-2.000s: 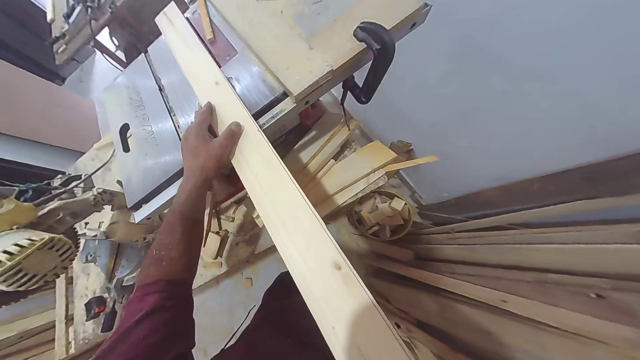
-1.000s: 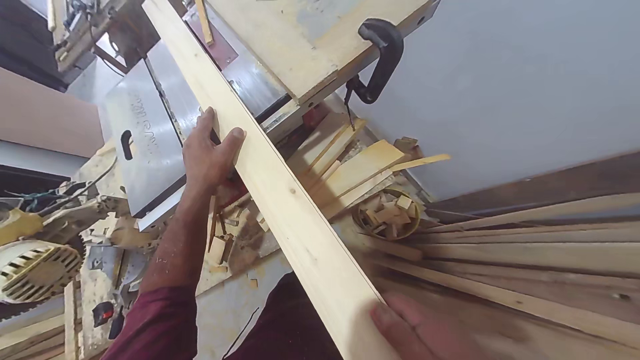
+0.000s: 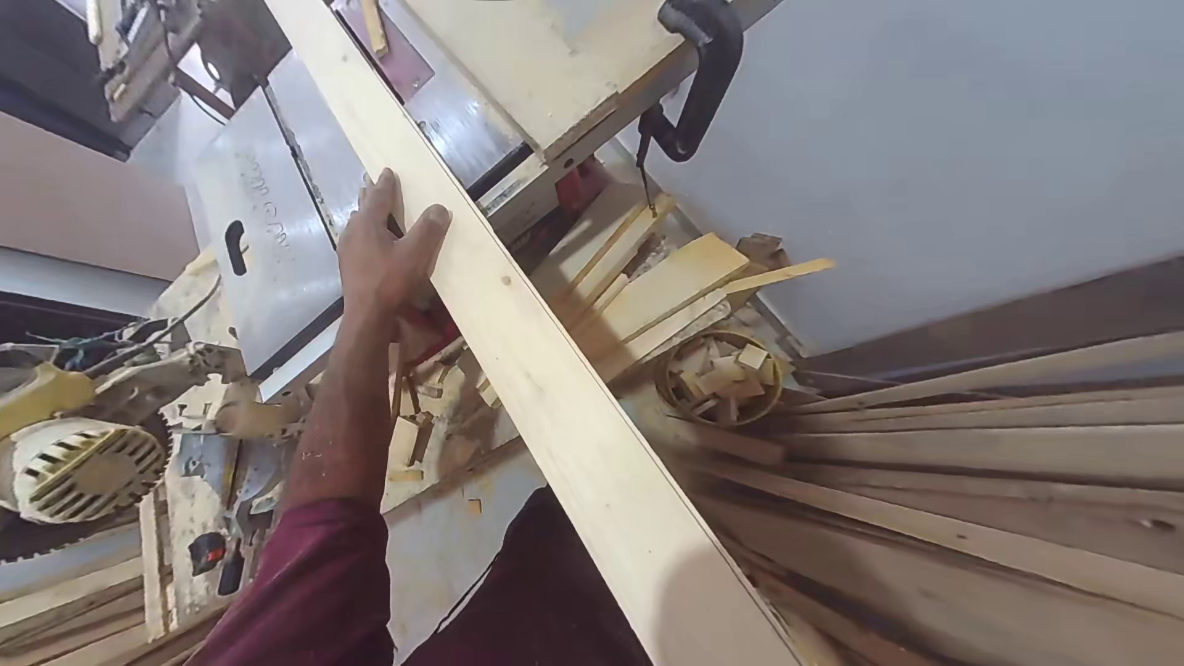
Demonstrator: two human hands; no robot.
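Note:
A long pale wooden board (image 3: 527,342) runs diagonally from the top left to the bottom edge, its upper part lying on the metal table of a table saw (image 3: 268,194). My left hand (image 3: 388,236) rests at the board's left edge, its thumb on the top face and its fingers along that edge. My right hand is out of view. Along the board's right side lies the wooden fence panel (image 3: 555,74), with a black C-clamp (image 3: 708,83) on its edge. The blade is not visible.
A yellow tub of wood offcuts (image 3: 720,379) stands right of the board, near loose wood pieces (image 3: 675,287). Long planks (image 3: 971,444) are stacked at the lower right. A power saw with a yellow housing (image 3: 88,472) stands at the left, by a grey wall (image 3: 925,166) opposite.
My right hand, seen on the board's lower end one second ago, has left the view. My left hand stays at the board's left edge.

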